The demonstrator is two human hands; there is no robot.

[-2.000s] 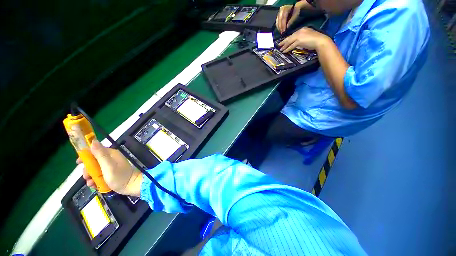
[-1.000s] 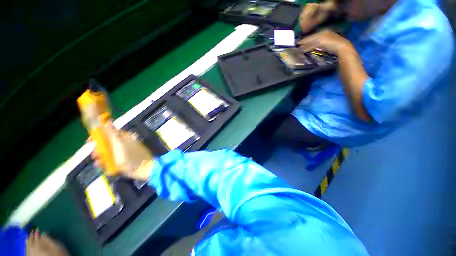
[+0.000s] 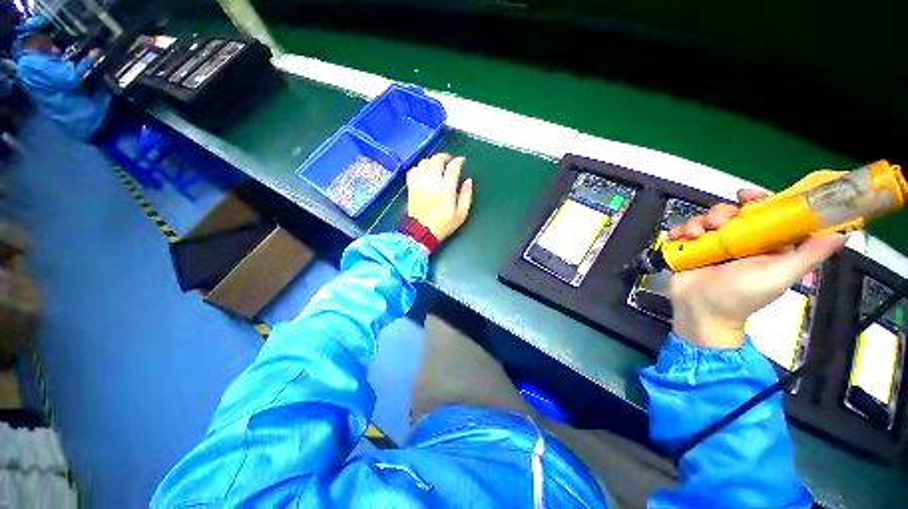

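Note:
My right hand (image 3: 732, 283) is closed around the yellow-orange electric screwdriver (image 3: 787, 221). Its black nose points left, over the second phone from the left in the tray; whether the bit touches is hidden. The black foam tray (image 3: 612, 310) holds several opened phones; the leftmost phone (image 3: 580, 229) shows its white battery and green board. My left hand (image 3: 438, 199), with a dark red wristband, is at the right side of the blue screw bin (image 3: 398, 129). Its fingers point up and look slightly apart, with nothing visible in them. Small screws (image 3: 360, 184) lie in the bin's near compartment.
The green bench (image 3: 478, 254) has a white border (image 3: 518, 129) along its far side. Stacked trays (image 3: 204, 75) stand at the upper left. A person (image 3: 60, 84) in blue is beyond them. An open cardboard box (image 3: 261, 270) is on the blue floor.
The view has swung left, away from the coworker on the right, and the bin now shows. My left hand has come fully into view. The screwdriver has tilted from upright to nearly level.

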